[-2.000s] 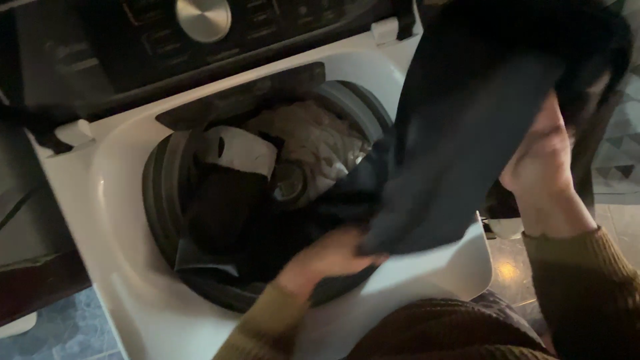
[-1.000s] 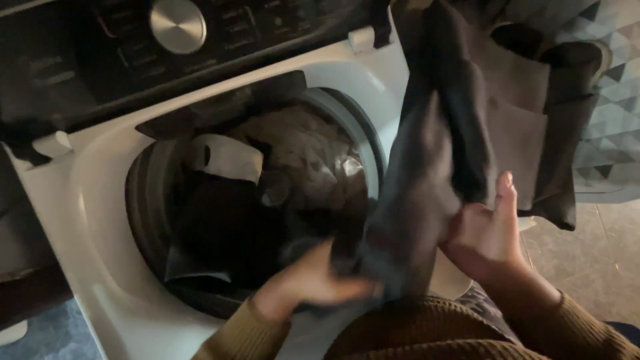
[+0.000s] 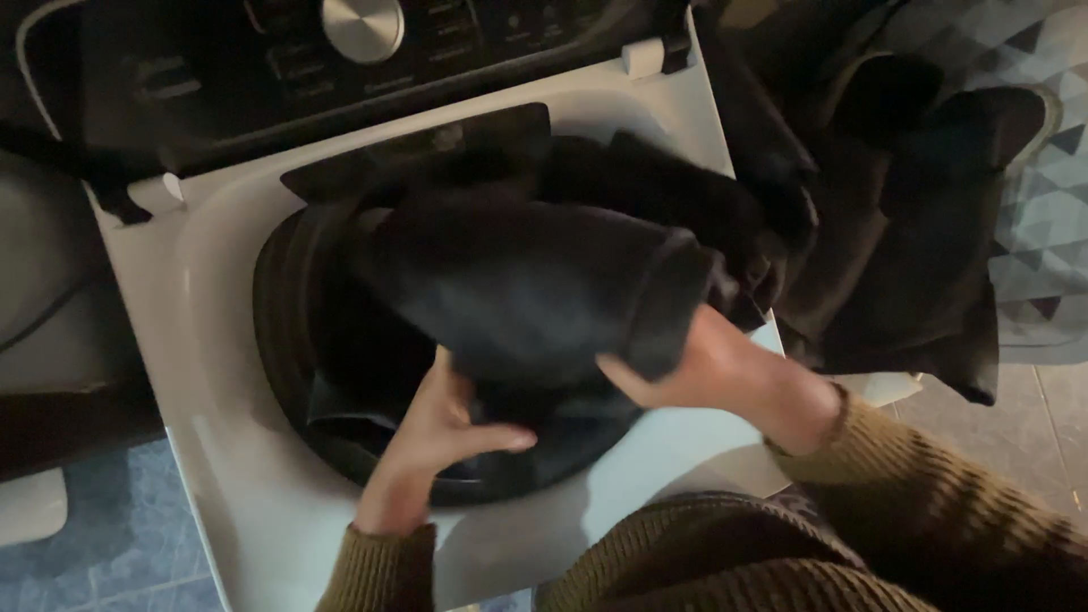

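Observation:
A dark garment [image 3: 544, 289] is spread over the drum opening of a white top-loading washing machine [image 3: 229, 484]. My right hand [image 3: 705, 365] grips its hemmed end at the right side of the opening. Below the cloth, at the front of the drum, my left hand [image 3: 450, 425] has its thumb and fingers apart; whether its fingertips hold the cloth is hidden. More dark cloth [image 3: 654, 187] trails across the rear right rim. Dark fabric also lies in the drum's left part, which is in deep shadow.
Behind the opening stands the black control panel with a silver dial [image 3: 363, 30]. Dark clothing [image 3: 909, 229] hangs at the machine's right, beside a surface with a triangle pattern [image 3: 1050, 246]. Tiled floor [image 3: 1033, 433] shows at the lower right.
The dark garment, held up at the right of the machine before, now lies across the drum opening. It hides the light-coloured laundry seen inside earlier. My right hand has moved toward the drum with it.

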